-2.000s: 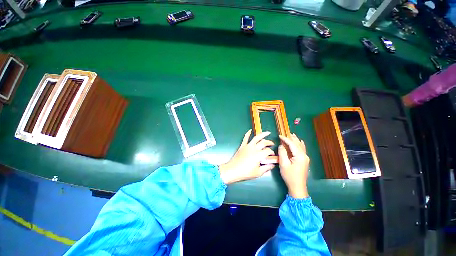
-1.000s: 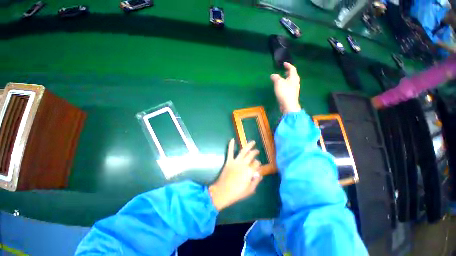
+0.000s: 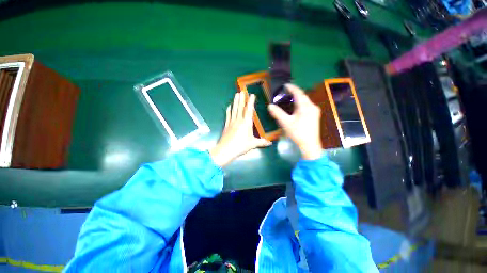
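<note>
An orange-brown frame fixture [image 3: 273, 135] lies on the green bench, its window showing green. My left hand [image 3: 236, 128] braces it, fingers along its left edge and thumb at its near end. My right hand [image 3: 302, 121] holds a dark, glossy panel [image 3: 280, 64] over the frame's right side; the panel is blurred and my fingers cover its near end. A clear plate with a white border [image 3: 200, 131] lies to the left. A stack of loaded frames [image 3: 332, 125], topped by a black shiny surface, stands to the right.
A tall reddish-brown stack of frames [image 3: 47, 114] with a pale rim stands at far left. A black compartment tray [image 3: 374, 122] lies beyond the loaded stack. Another person's pink sleeve [image 3: 438, 42] reaches in from upper right. Small dark devices [image 3: 342, 9] lie at the top.
My right hand reached to a dark item farther across the bench, then came back with a dark panel. My left hand stays at the frame, its fingers now along the left edge. The view has shifted.
</note>
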